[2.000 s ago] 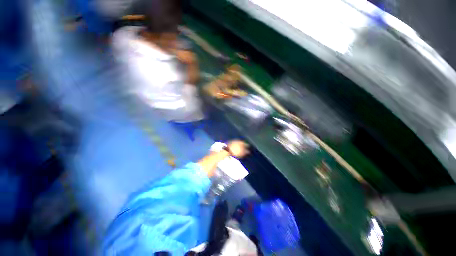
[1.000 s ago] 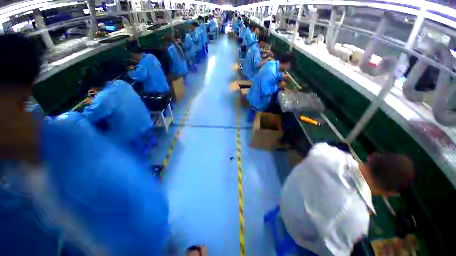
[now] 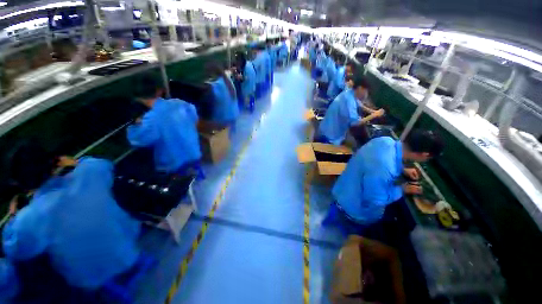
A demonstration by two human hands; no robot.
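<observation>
Neither of my hands is in the picture. Nearest in front are an open brown cardboard box on the floor at the lower right and a grey translucent gridded tray or sheet stack at the bench edge. Beyond the tray, a yellow and dark round item lies on the green bench. A person in a blue smock sits bent over that bench, both hands over the work. What the hands hold is too small to tell.
A blue aisle floor with yellow-striped lines runs ahead. Another open box stands beyond the seated person. At left, people in blue smocks sit along a bench, with a white-legged stand bearing black items and a brown box.
The view has moved forward along the aisle. The person in white and the large blurred person at left are out of view. The near box and gridded tray now appear closer, at lower right.
</observation>
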